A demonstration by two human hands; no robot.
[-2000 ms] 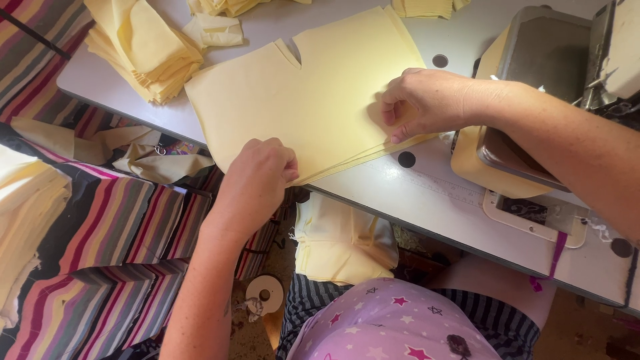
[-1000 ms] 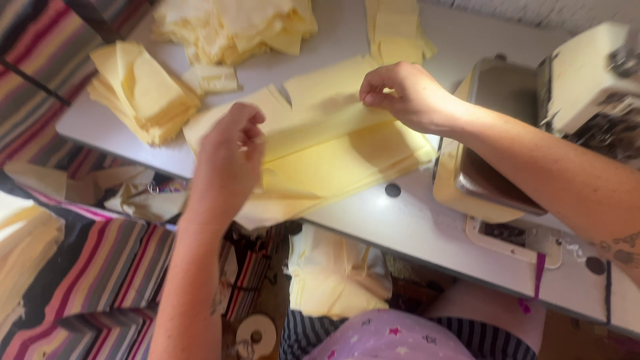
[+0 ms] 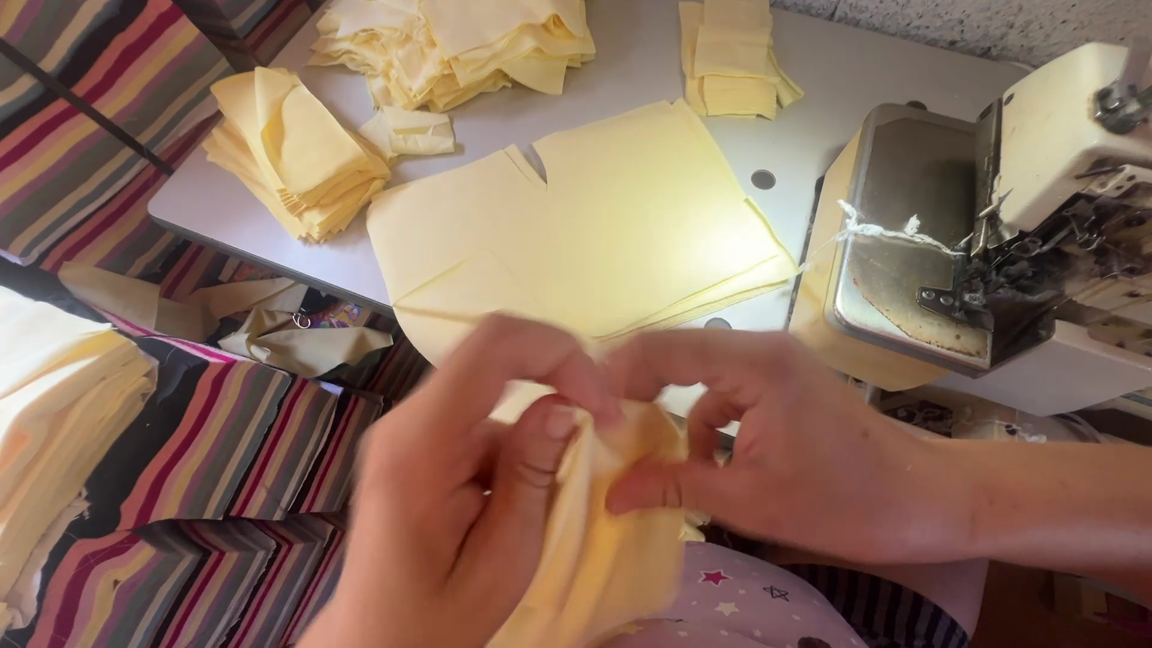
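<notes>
Close to the camera, my left hand (image 3: 486,477) and my right hand (image 3: 756,441) pinch the top edge of a yellow fabric piece (image 3: 621,549) that hangs down over my lap. The fingertips of both hands nearly meet, and motion blurs them. Beyond them, a stack of cut yellow fabric panels (image 3: 630,225) with a notch in its far edge lies flat on the grey table. To its right stands a sewing machine (image 3: 1062,144), with white thread ends (image 3: 900,229) lying across its metal plate.
A folded yellow fabric stack (image 3: 301,148) sits at the table's left, a loose yellow pile (image 3: 459,45) behind it and narrow yellow pieces (image 3: 733,58) at the back. Striped cloth (image 3: 216,441) covers the left side, where more pale fabric (image 3: 58,405) lies. The table edge (image 3: 261,256) runs diagonally.
Both hands have come from above the panels on the table to a spot in front of its near edge, close together, with a yellow piece held between them.
</notes>
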